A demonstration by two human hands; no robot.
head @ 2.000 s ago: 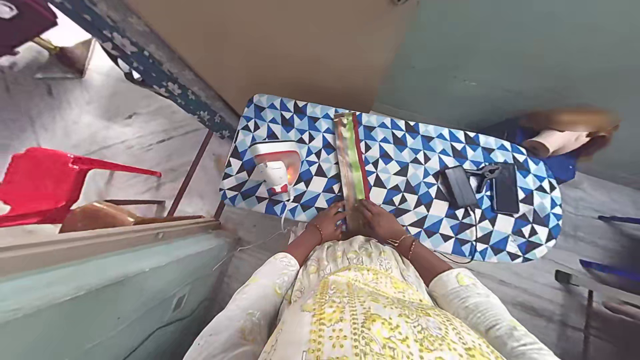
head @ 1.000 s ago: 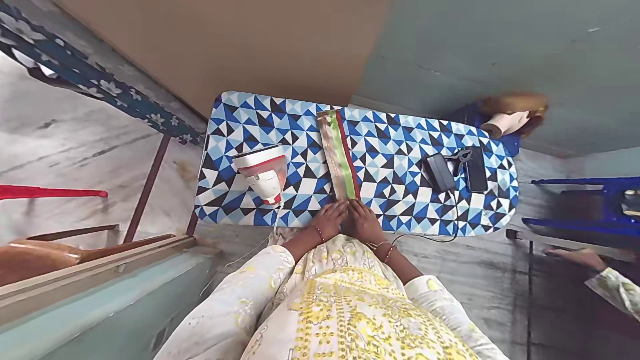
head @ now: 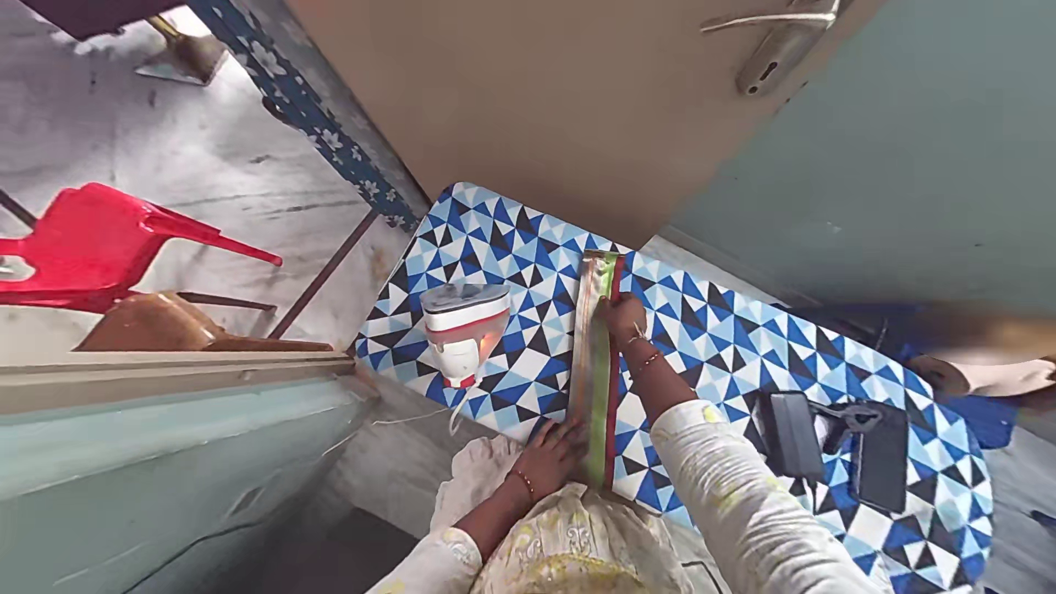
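Observation:
A long folded strip of cloth [head: 600, 371], brown, green and dark red, lies across an ironing board [head: 701, 330] with a blue, black and white triangle pattern. My left hand [head: 549, 462] rests on the strip's near end with its fingers spread. Farther up, my right hand [head: 624, 320] touches the strip near its far end; its fingers are partly hidden, so its grip is unclear. To the left of the strip a white and red electric iron [head: 466, 334] stands on the board, its soleplate facing away from me and its cord trailing off the near edge.
A black box-shaped device [head: 794, 436] and a black smartphone [head: 881, 458] lie with a cable on the board's right part. Beyond the board are a door with a metal handle [head: 784, 41] and a wall. A red plastic chair [head: 107, 239] stands at the left. A person's limb [head: 986, 375] shows at the right.
My right hand has moved from the near end of the strip to near its far end. My left hand remains at the near end, now with fingers spread. The view has shifted.

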